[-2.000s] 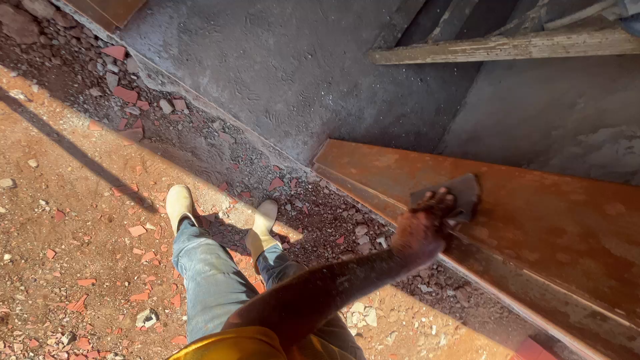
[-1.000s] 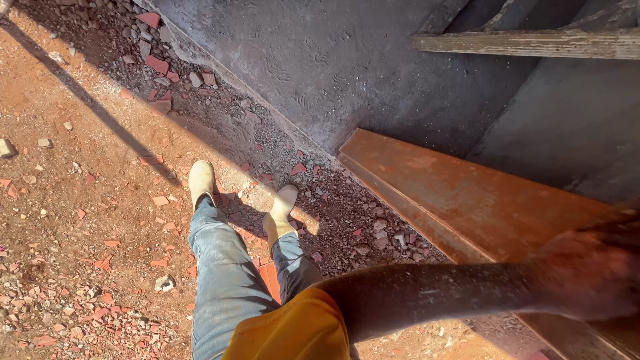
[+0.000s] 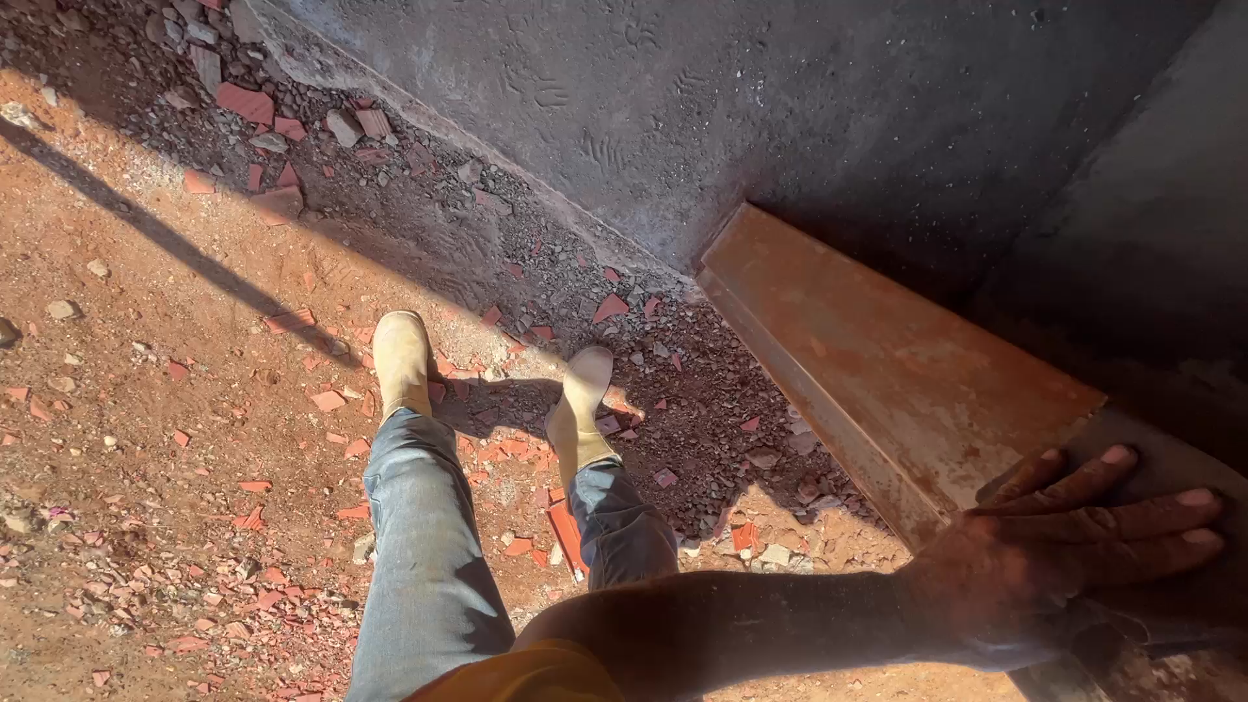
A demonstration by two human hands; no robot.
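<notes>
My right hand (image 3: 1063, 556) reaches out at the lower right, palm down, with its fingers spread over a dark grey flat surface (image 3: 1165, 448). That surface meets the near part of a long reddish-brown ledge (image 3: 897, 351), which looks like worn painted metal. The palm hides what lies beneath it, so whether the hand holds something cannot be told. The ledge has a raised lip on its left side and narrows toward a grey cement surface (image 3: 604, 97). My left hand is out of view.
My light rubber boots (image 3: 402, 361) stand on reddish dirt (image 3: 195, 409). Broken red tile pieces (image 3: 244, 102) and grey stones lie along the rough edge of the cement. A shadow line crosses the ground at the left. The right side is in deep shade.
Two seconds ago my right hand held a dark flat piece on the ledge; now the fingers are spread, farther to the right and lower. The wooden piece at the upper right has left the view.
</notes>
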